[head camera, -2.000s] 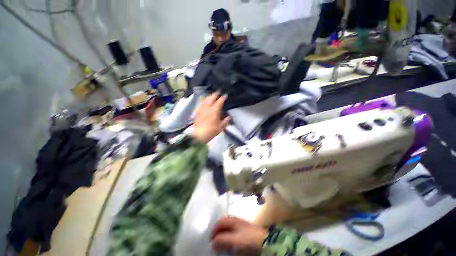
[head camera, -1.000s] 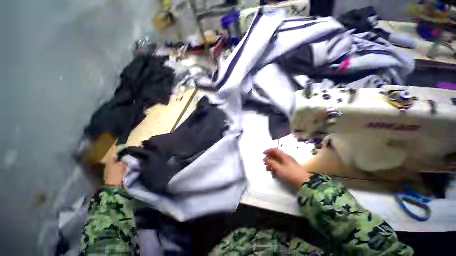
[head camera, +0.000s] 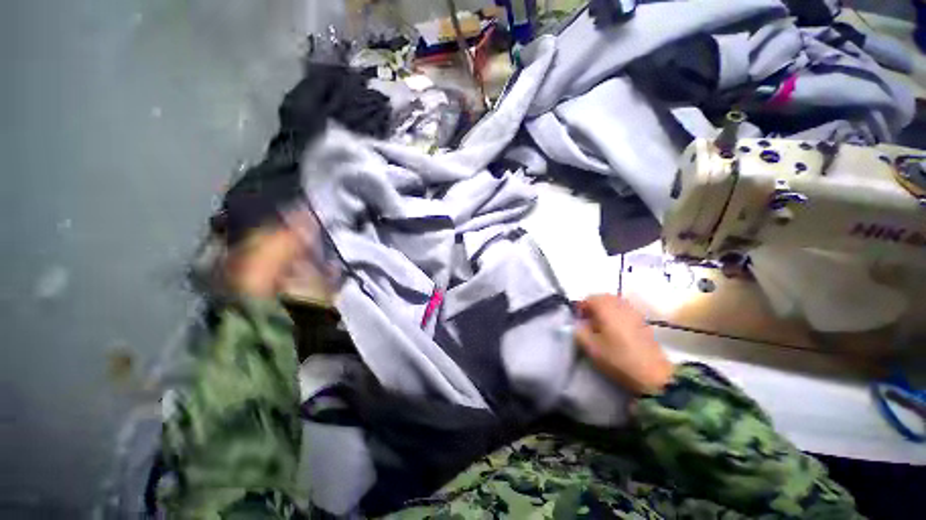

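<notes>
A light-grey and black garment (head camera: pixel 406 218) with a short pink trim (head camera: pixel 433 307) lies across the table left of the sewing machine (head camera: pixel 802 198) and hangs over the front edge. My right hand (head camera: pixel 621 340) grips the garment's right edge, just left of and in front of the needle area. My left hand (head camera: pixel 274 259) is blurred at the garment's left side; whether it holds the cloth cannot be told. No cloth shows under the machine's needle.
More grey garments with a pink trim (head camera: pixel 782 91) are piled behind the machine. Black cloth (head camera: pixel 330 96) lies at the back left by the grey wall. Blue-handled scissors (head camera: pixel 899 406) lie at the right. Grey-black pieces (head camera: pixel 340 462) sit low at left, beside the table.
The garment is now spread wider between my hands, with its pink trim showing. My right hand, empty one second ago, now grips cloth. My left hand has moved up. The view has shifted left.
</notes>
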